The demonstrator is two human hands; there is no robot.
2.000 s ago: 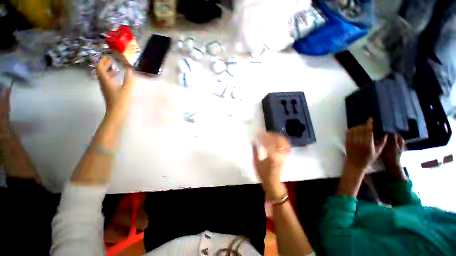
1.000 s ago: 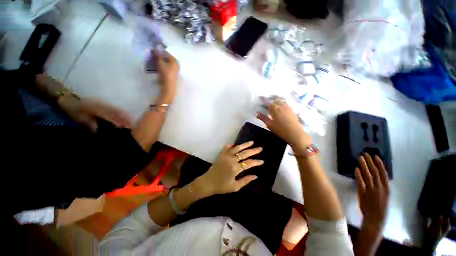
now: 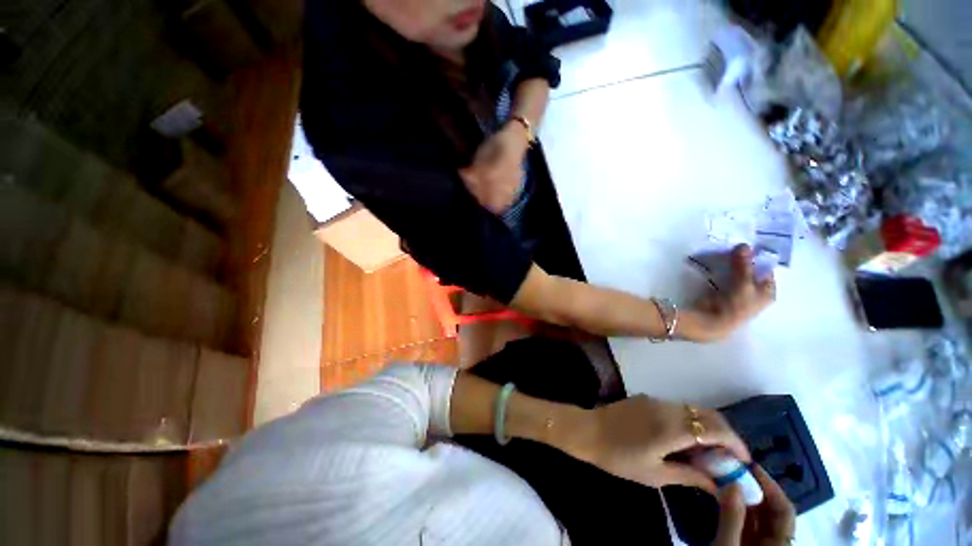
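Note:
My left hand (image 3: 650,439), with a ring and a pale green bracelet, is at the lower right, its fingers closed around a white rounded charging case (image 3: 750,490) with a blue band. My right hand (image 3: 759,520) is cut off by the bottom edge; its visible fingers grip the same case from below. The black box with the foam insert (image 3: 802,453) lies on the table just behind the hands. Its holes are partly in view and the hands hide the rest of it.
A person in black sits to the left, one hand (image 3: 730,311) by white printed cards (image 3: 780,233). Beyond are a silver pile (image 3: 821,160), a red object (image 3: 909,237), a phone (image 3: 901,302) and film scraps (image 3: 922,427). A black tray (image 3: 570,21) is at the top. Brown cartons (image 3: 117,373) stand at left.
The view has turned far to the left. My left hand has left the black box surface and my right hand has come back from the film scraps; both now hold the white case.

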